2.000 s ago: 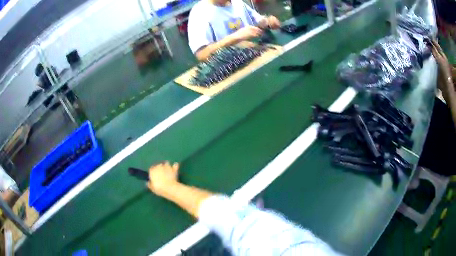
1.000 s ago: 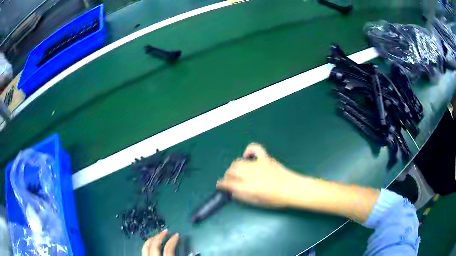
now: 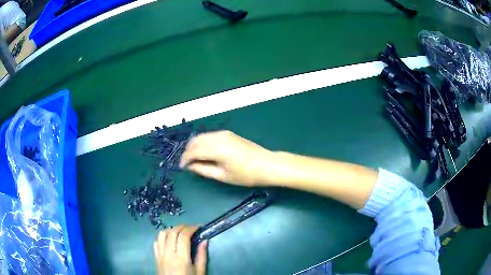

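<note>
My left hand (image 3: 179, 251) holds the lower end of a long black housing (image 3: 230, 219) at the bottom centre. The housing slants up to the right with its open channel showing. My right hand (image 3: 223, 158) is above the housing, with its fingertips at the right edge of the pile of thin black rods (image 3: 168, 145). The fingertips are blurred, and I cannot tell whether they hold a rod. A loose pile of tiny black clips (image 3: 153, 202) lies nearer to me, left of the housing.
A blue bin (image 3: 69, 177) with a clear plastic bag (image 3: 33, 198) stands at left. A heap of black housings (image 3: 426, 110) lies at right, with bagged parts (image 3: 462, 64) beyond. Single housings lie on the belt beyond the white strip (image 3: 258, 92). Another blue bin (image 3: 81, 16) is far left.
The view has shifted down. My right hand has left the housing and moved left to the rod pile. My left hand now holds the housing, its channel facing up. Belt housings appear higher in view.
</note>
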